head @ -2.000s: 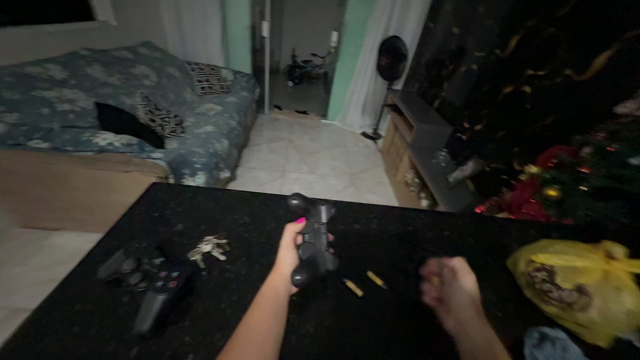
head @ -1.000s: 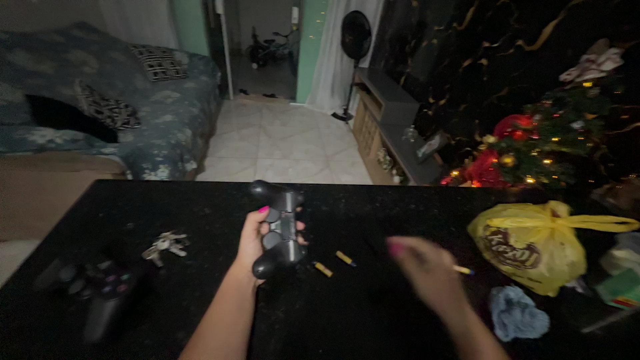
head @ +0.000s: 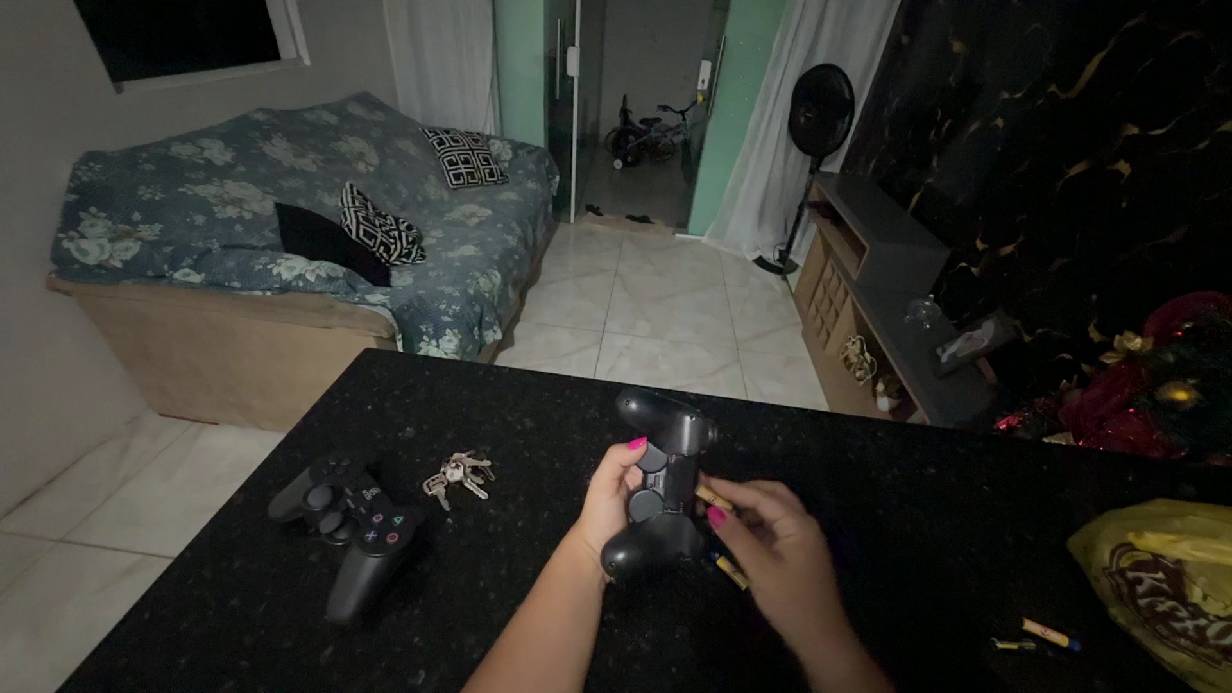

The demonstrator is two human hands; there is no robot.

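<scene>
My left hand (head: 604, 500) grips a black game controller (head: 659, 486), its underside turned up and a battery compartment showing. Between the thumb and fingers of my right hand (head: 770, 539) is a small yellow battery (head: 714, 498), held at the controller's right edge. Another yellow battery (head: 731, 571) lies on the black speckled counter just below, partly beside my right thumb. Farther right lie a yellow battery (head: 1050, 633) and a smaller item (head: 1013, 645) too small to tell. A second black controller (head: 351, 529) rests face up at the left, near a bunch of keys (head: 458, 478).
A yellow plastic bag (head: 1160, 577) stands at the right of the counter (head: 914, 539). Beyond the counter's far edge are a covered sofa (head: 241, 221), a floor fan (head: 821, 115), a low TV cabinet (head: 881, 279) and a decorated Christmas tree (head: 1126, 395).
My right hand has moved left to the controller and now holds a battery against it. The view has shifted noticeably. My left hand still grips the controller.
</scene>
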